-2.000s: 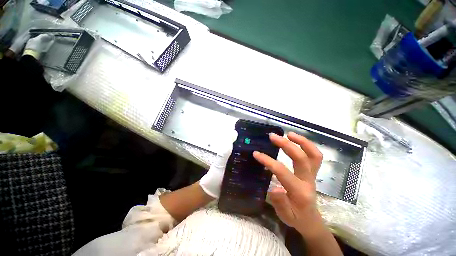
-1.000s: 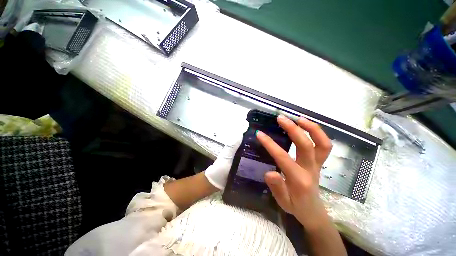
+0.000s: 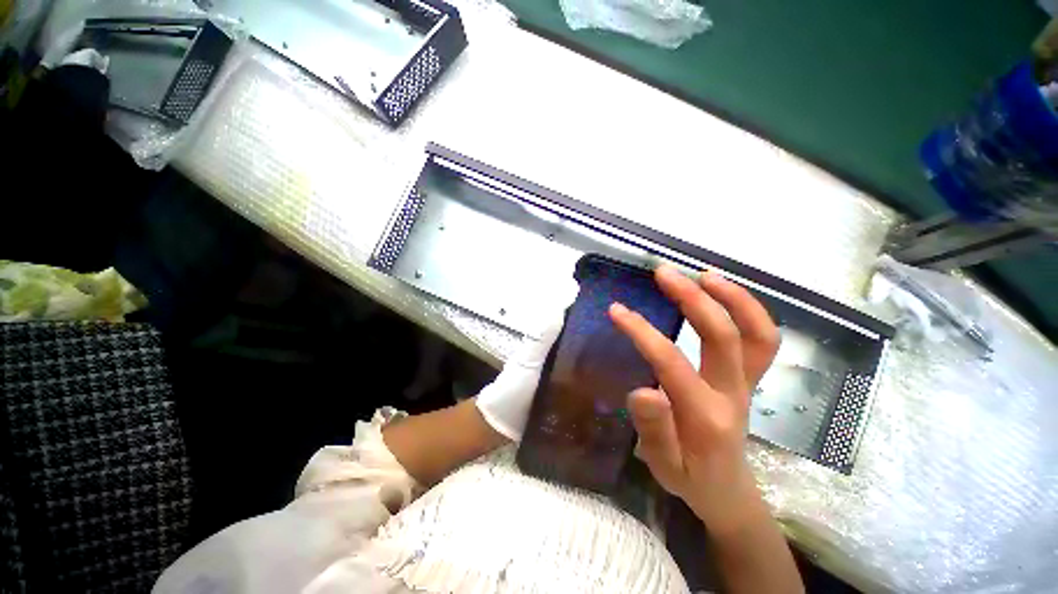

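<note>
A black smartphone (image 3: 598,377) with a dark bluish screen is held upright in front of my chest. My left hand (image 3: 519,383), in a thin white glove, holds it from the left side; its fingers are hidden behind the phone. My bare right hand (image 3: 702,400) is over the phone's right side, fingers apart, with the index fingertip at the upper screen. It does not grip anything that I can see. Beyond and partly behind both lies a long, shallow metal chassis (image 3: 476,258), silver inside, with black edges and perforated ends.
Two more chassis stand at upper left, one long (image 3: 337,44), one by a gloved hand of a neighbouring person. A wrapped blue cup (image 3: 986,145) is at upper right. Clear film (image 3: 638,17) lies on the green surface (image 3: 789,70). Bubble wrap (image 3: 928,464) covers the bench at right.
The phone screen has changed from a dark list to a plain dark bluish view. The view has shifted, and clear film on the green surface has moved right relative to the bench.
</note>
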